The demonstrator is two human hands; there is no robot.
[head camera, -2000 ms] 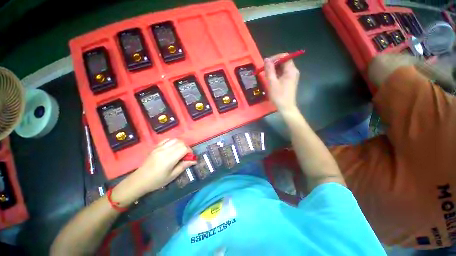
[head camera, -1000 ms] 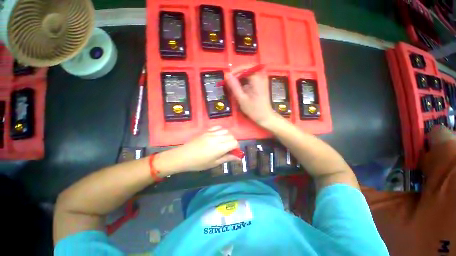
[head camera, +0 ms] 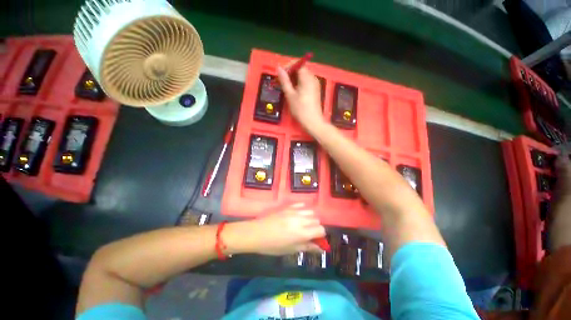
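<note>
My right hand (head camera: pixel 305 100) holds a red marker pen (head camera: pixel 302 62) over the upper-left part of the red tray (head camera: pixel 294 207), beside the first phone of the back row (head camera: pixel 270 100). My left hand (head camera: pixel 285 231) is at the tray's front edge with a small red piece (head camera: pixel 322 243), which looks like the pen's cap, at its fingers. Closed phones with yellow round marks lie in the pockets, such as the front-left one (head camera: pixel 260 161). My right hand and forearm partly hide several phones. The two back-row pockets at the right hold no phone.
Batteries (head camera: pixel 354 255) lie before the tray. A slim red and white pen (head camera: pixel 216 164) and a cable lie left of it. A desk fan (head camera: pixel 153 62) stands back left. Other red trays are left (head camera: pixel 87 181) and right (head camera: pixel 523 212). A neighbour's arm shows at the right edge.
My right hand with the pen has moved from the front row to the back-left phone. My left hand still holds the red piece by the front edge. The view has shifted left.
</note>
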